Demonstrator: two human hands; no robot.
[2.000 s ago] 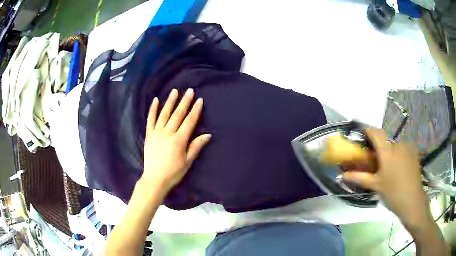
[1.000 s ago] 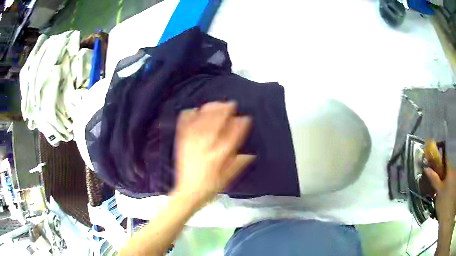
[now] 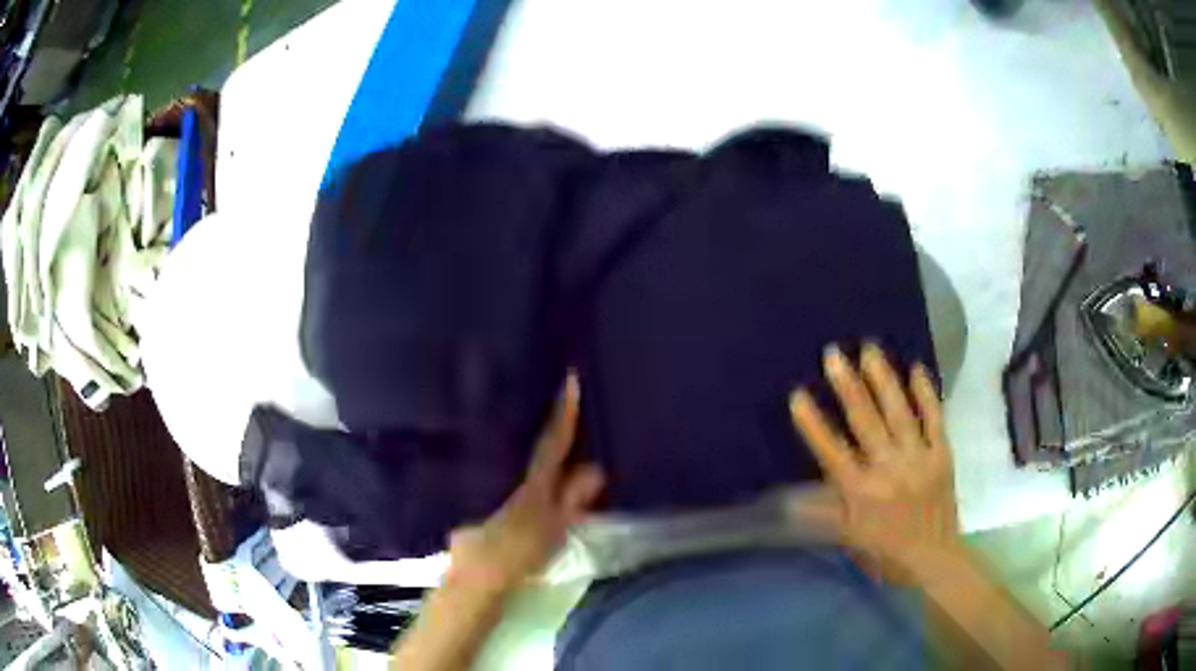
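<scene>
The dark purple garment [image 3: 761, 315] lies over the padded pressing board [image 3: 947, 308], whose pale rounded end shows just past the cloth's right edge. The garment's left part is bunched and blurred, with a loose end hanging at lower left. My left hand [image 3: 531, 505] is at the front edge near the middle, blurred, its fingers on or beside the cloth; whether it grips is unclear. My right hand [image 3: 885, 459] lies with fingers spread on the garment's lower right. The steam iron [image 3: 1144, 334] sits on the grey mat [image 3: 1049, 315], away from both hands.
A blue support arm [image 3: 400, 92] runs to the back left over the white table [image 3: 656, 66]. Cream cloth [image 3: 85, 249] lies on a brown wicker basket [image 3: 125, 459] at left. A thin bent metal frame lies on the mat. A black cord hangs at lower right.
The iron has been let go and rests on the mat. My right hand has moved left onto the garment. The garment has shifted and covers more of the board's right end. My left hand has moved nearer the front edge.
</scene>
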